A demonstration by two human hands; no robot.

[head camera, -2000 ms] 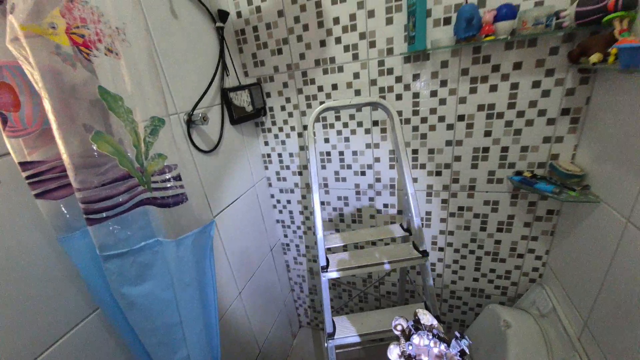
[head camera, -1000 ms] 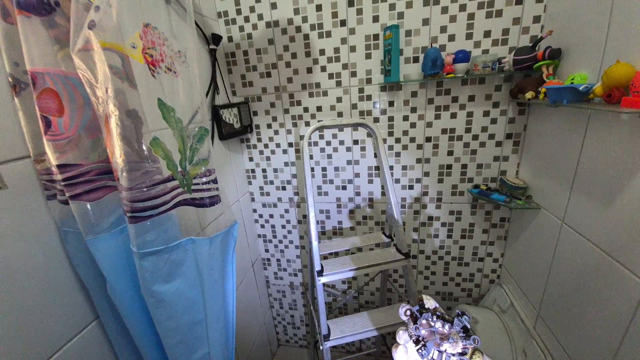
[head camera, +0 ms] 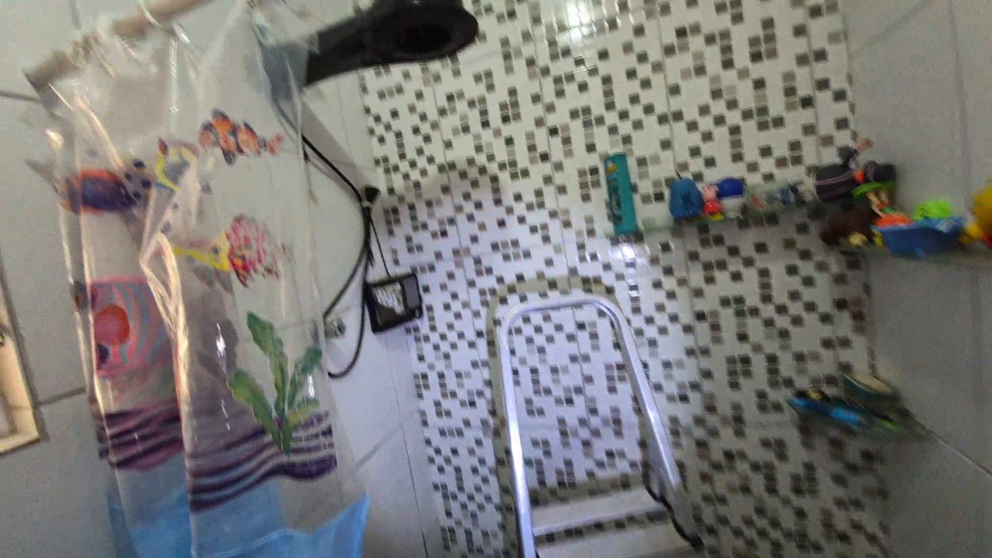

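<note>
Neither my left hand nor my right hand shows in the head view. An aluminium stepladder [head camera: 508,418] stands against the mosaic-tiled wall, its rounded top rail and upper steps visible and its lower part cut off by the frame. At the left hangs a clear shower curtain [head camera: 256,349] printed with fish and sea plants, blue toward the bottom. Above it a black shower head [head camera: 418,35] juts out from the left. A black hose [head camera: 360,310] hangs in a loop beside a small black framed item [head camera: 394,302] on the wall.
A glass shelf [head camera: 659,226] carries a teal box [head camera: 619,194] and several small toys. Further right, a corner shelf [head camera: 930,252] holds a blue toy boat [head camera: 918,235]. A lower corner shelf [head camera: 891,430] bears small items. The curtain rod [head camera: 116,39] crosses the top left.
The view has tilted up, bringing in the shower head and curtain rod. The shiny, brightly lit object and the toilet at the bottom right of the earlier frames are out of view.
</note>
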